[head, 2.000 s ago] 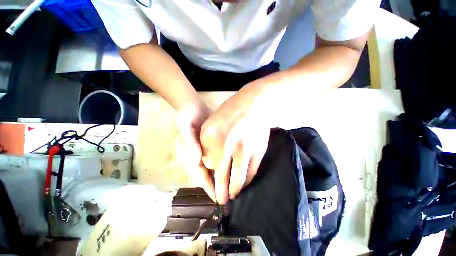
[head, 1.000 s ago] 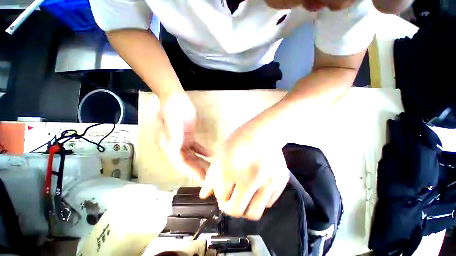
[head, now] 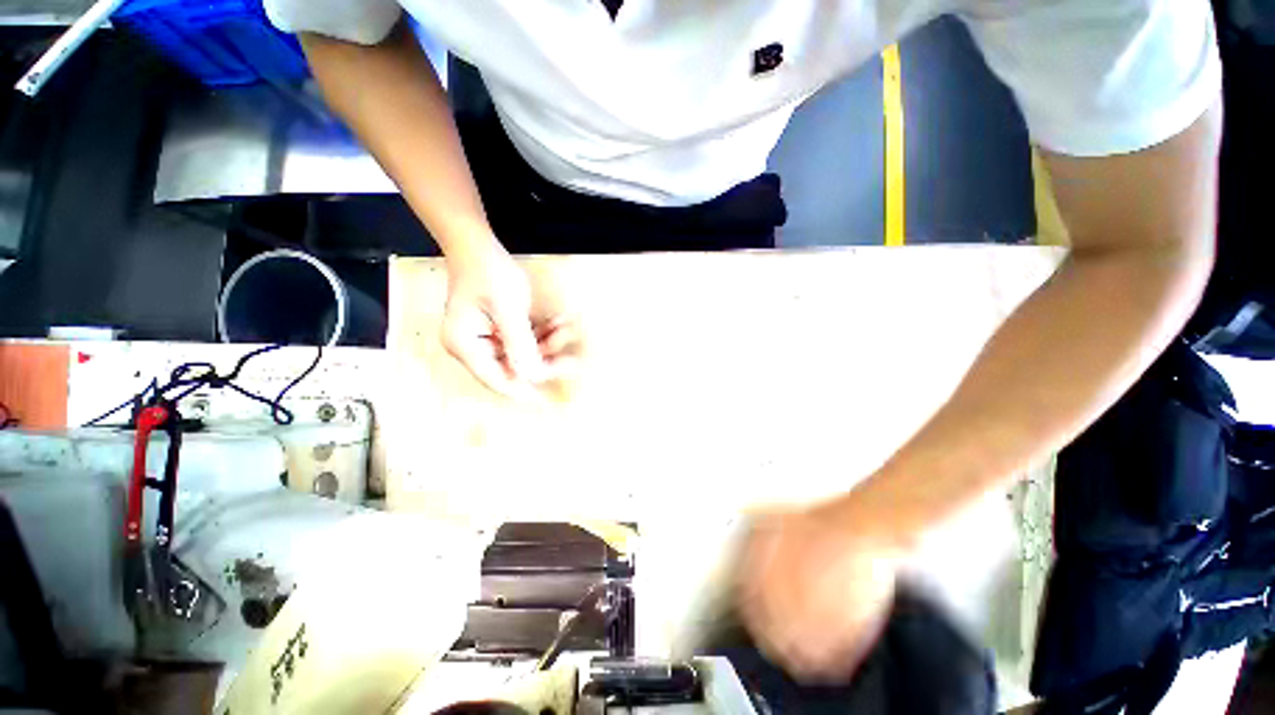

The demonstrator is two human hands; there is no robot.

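Observation:
The arms come in from the top of the picture. My left hand [head: 825, 587], at the lower right, is blurred and closed on the black bag panel [head: 930, 650]. The panel is bunched, blurred and cut off by the bottom edge. My right hand [head: 510, 335] is above the pale tabletop, left of centre, with fingers loosely curled. Whether it holds something small cannot be told. The presser foot and needle area [head: 615, 601] shows no fabric at it. The off-white sewing machine head [head: 364, 601] lies at the lower left, beside the dark ridged bed plate [head: 538, 580].
Red-handled snips [head: 140, 482] lie on the machine at left, below a looped black cord [head: 231, 377]. Stacked black bag pieces [head: 1140, 545] line the right edge. A round grey-rimmed opening [head: 284, 256] is beyond the table's edge. A yellow line [head: 894, 147] crosses the grey floor.
My left hand has moved away from the needle area toward the lower right, taking the black panel with it. My right hand has drawn back from the needle toward the body.

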